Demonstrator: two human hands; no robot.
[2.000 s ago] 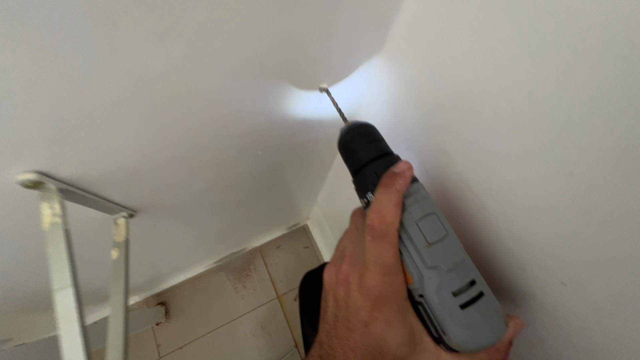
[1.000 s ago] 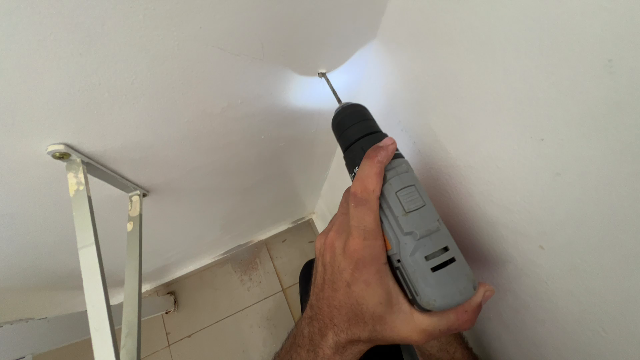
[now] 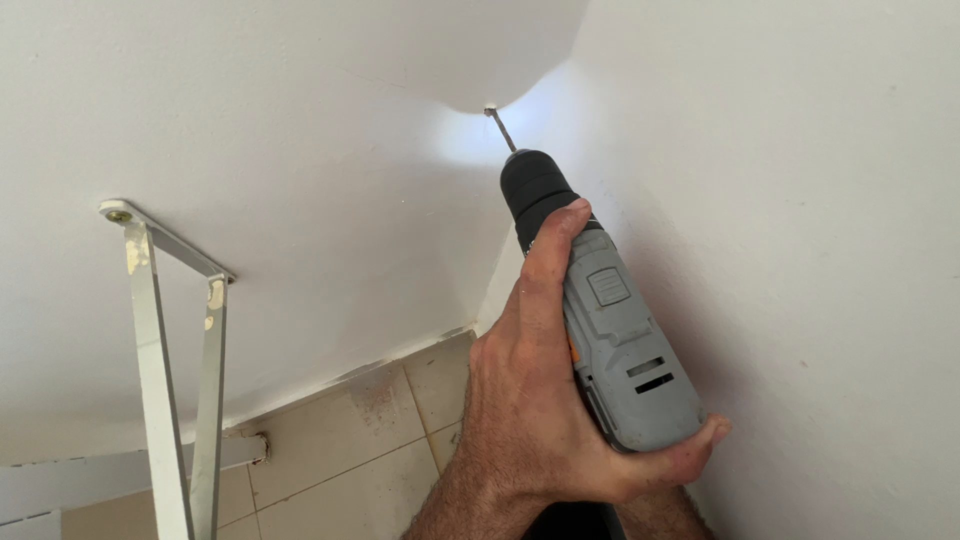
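A grey and black cordless drill [image 3: 626, 330] points up and away, its bit [image 3: 504, 131] meeting the white wall at a small hole [image 3: 490, 110] with a chipped rim. Around the body of the drill wraps my left hand [image 3: 555, 375], one finger stretched along the side to the black chuck [image 3: 536, 184] and the thumb behind the rear end. White light falls on the wall about the bit. Of my right arm, only the forearm shows below the drill; the right hand and the drill's handle are hidden.
A white metal bracket [image 3: 187, 251] with chipped paint is screwed to the wall at left, its two arms reaching down. Another white wall [image 3: 810, 247] stands close on the right. Beige floor tiles [image 3: 337, 442] and a pale bar [image 3: 240, 451] lie below.
The drill's chuck looks blurred in the earliest frame and sharp now. My left hand keeps the same hold, and the bit stays at the hole.
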